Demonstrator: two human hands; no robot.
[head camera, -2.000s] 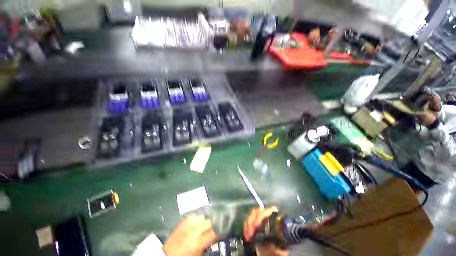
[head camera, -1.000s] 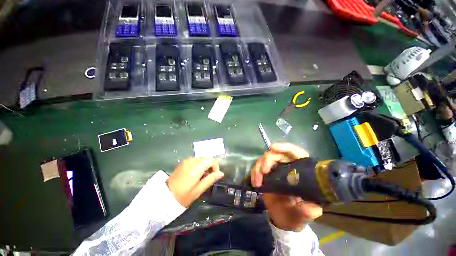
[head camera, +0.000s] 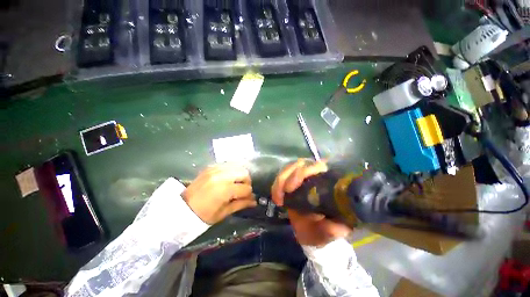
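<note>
A black-backed keypad phone (head camera: 269, 207) lies at the bench's front edge, mostly hidden by my hands. My right hand (head camera: 305, 200) is closed round the black electric screwdriver (head camera: 325, 194), which lies nearly level with its cord trailing right; its tip is hidden. My left hand (head camera: 221, 192) is at the phone's left end with fingers bent; whether it grips the phone I cannot tell. A white card (head camera: 233, 148) lies just beyond my left hand. Tweezers (head camera: 308, 137) lie beyond my right hand.
The tray (head camera: 203, 69) of phones is at the back. An LCD module (head camera: 103, 137) and a smartphone (head camera: 71, 200) lie left. A paper label (head camera: 247, 93), yellow-handled cutters (head camera: 353, 82) and a clear cover (head camera: 330, 118) lie beyond. A blue solder stand (head camera: 411, 142) and cardboard box (head camera: 447, 214) are right.
The view has tilted down, so the tray's upper row has left the picture. Both hands remain at the phone, and the left hand's fingers are more closely bent. The screwdriver and cord are blurred.
</note>
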